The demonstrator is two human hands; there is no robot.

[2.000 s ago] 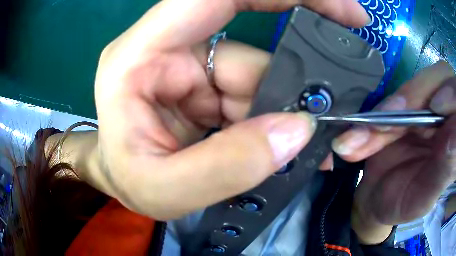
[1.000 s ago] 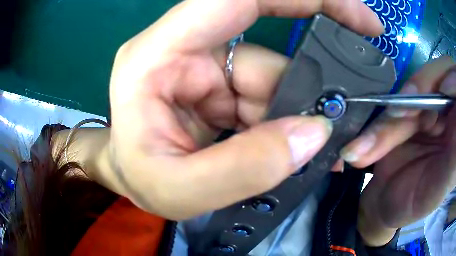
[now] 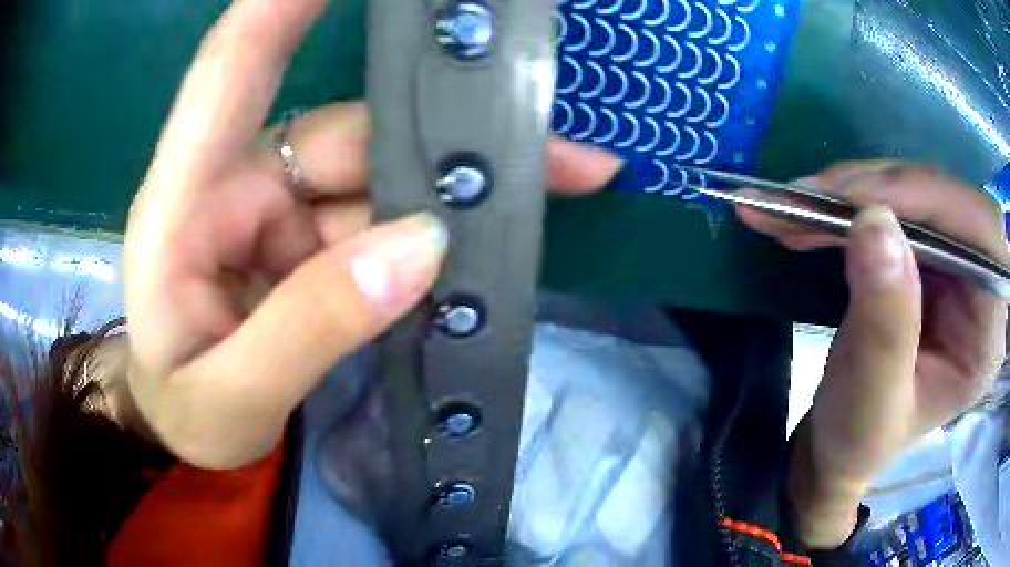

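Note:
My left hand [image 3: 249,299] holds the grey-brown fixture bar [image 3: 493,260], thumb on its face and a fingertip past its right edge. The bar stands nearly upright in view, its top cut off. Several round black parts with shiny blue-white centres [image 3: 460,182] sit in a row along it. My right hand [image 3: 892,299] holds silver tweezers [image 3: 814,207] between thumb and fingers. Their tip is at the lower edge of the blue adhesive sheet [image 3: 665,66], by the last pale arcs. Whether the tip touches or grips an arc cannot be told.
The sheet lies on a glossy green work surface [image 3: 642,249], right of the bar. Shiny clear film [image 3: 941,66] shows at the upper right. A white edge [image 3: 55,260] is at the left. Dark clothing with orange parts [image 3: 205,504] and pale cloth [image 3: 609,443] fill the bottom.
The bar has swung from a slant to nearly upright and shifted left, showing more seats. The tweezers have left the end disc and moved to the sheet's arcs. The right thumb is now on them.

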